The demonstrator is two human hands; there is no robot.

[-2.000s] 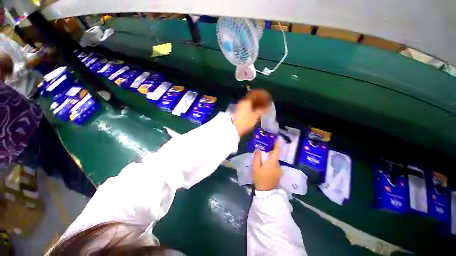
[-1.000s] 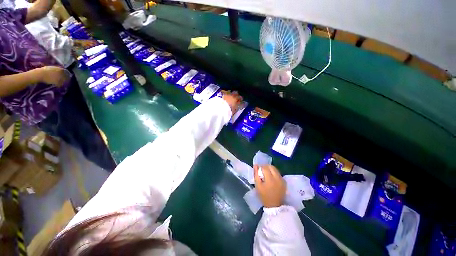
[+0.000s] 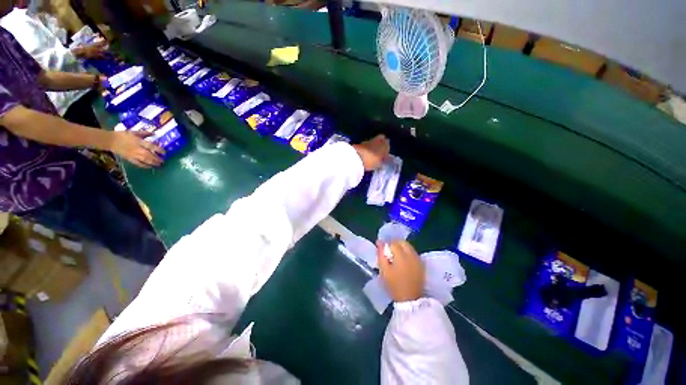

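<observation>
Several blue boxes with white trays lie in a row on the dark belt. My left hand [image 3: 372, 153] is over the belt, at the upper end of an open box with a white tray [image 3: 384, 181]; its fingertips are partly hidden, and I cannot tell whether it holds anything. My right hand [image 3: 402, 272] is closed on a loose bunch of whitish translucent bags [image 3: 444, 277] at the bench edge. A blue box lid [image 3: 416, 203] lies just beyond it. Farther right is another white tray [image 3: 480, 231], and a black item [image 3: 573, 293] lies across a blue box.
A clip-on fan [image 3: 414, 56] and yellow note [image 3: 283, 56] are on the far ledge. A dark post [image 3: 162, 71] rises at left. Another person's hand [image 3: 138, 148] touches stacked blue boxes [image 3: 167, 137]. Cartons [image 3: 41, 263] stand on the floor at lower left.
The row of boxes has moved right along the belt. My left hand has left the bag area and reached to the row, then shifted slightly right. The other person's hand has come onto the stacked boxes.
</observation>
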